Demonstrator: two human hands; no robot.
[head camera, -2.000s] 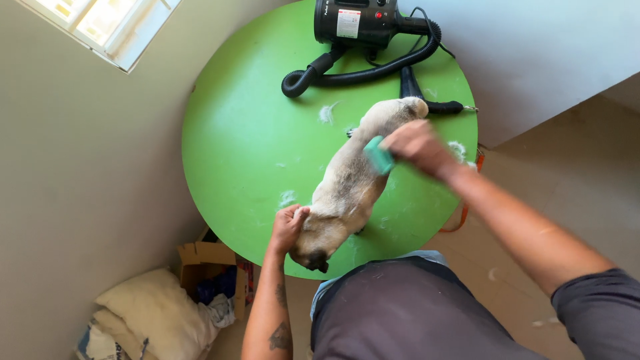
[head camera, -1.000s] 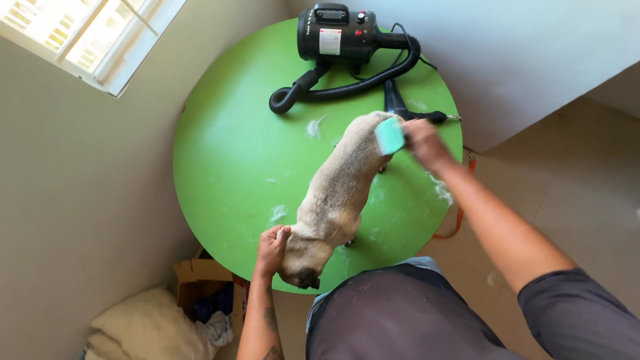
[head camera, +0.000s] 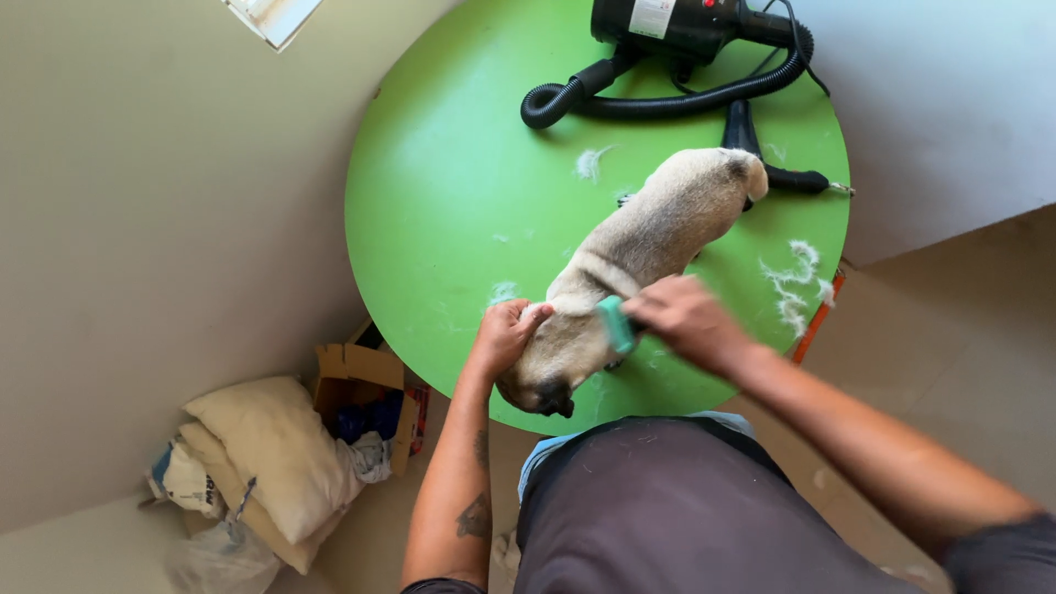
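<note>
A fawn pug with a dark muzzle (head camera: 660, 214) stands on the round green table (head camera: 429, 181), its head toward me and its rump toward the far right. My left hand (head camera: 505, 337) grips the loose skin at its neck, the thumb on top. In my right hand (head camera: 689, 322), somewhat blurred, is a teal grooming brush (head camera: 616, 325), held against or just over the dog's shoulder; contact cannot be told. Tufts of shed fur (head camera: 792, 285) lie on the table right of the dog, and another tuft (head camera: 589, 164) lies to its left.
At the table's far side is a black pet dryer (head camera: 676, 33) with a ribbed hose (head camera: 660, 107). A black hand dryer (head camera: 741, 132) lies behind the dog's rump. An orange strap (head camera: 821, 318) hangs at the right edge. Cushions (head camera: 272, 454) and an open cardboard box (head camera: 363, 367) are at lower left.
My right hand has moved with the brush from the dog's rump toward its shoulder. My left hand remains at the neck.
</note>
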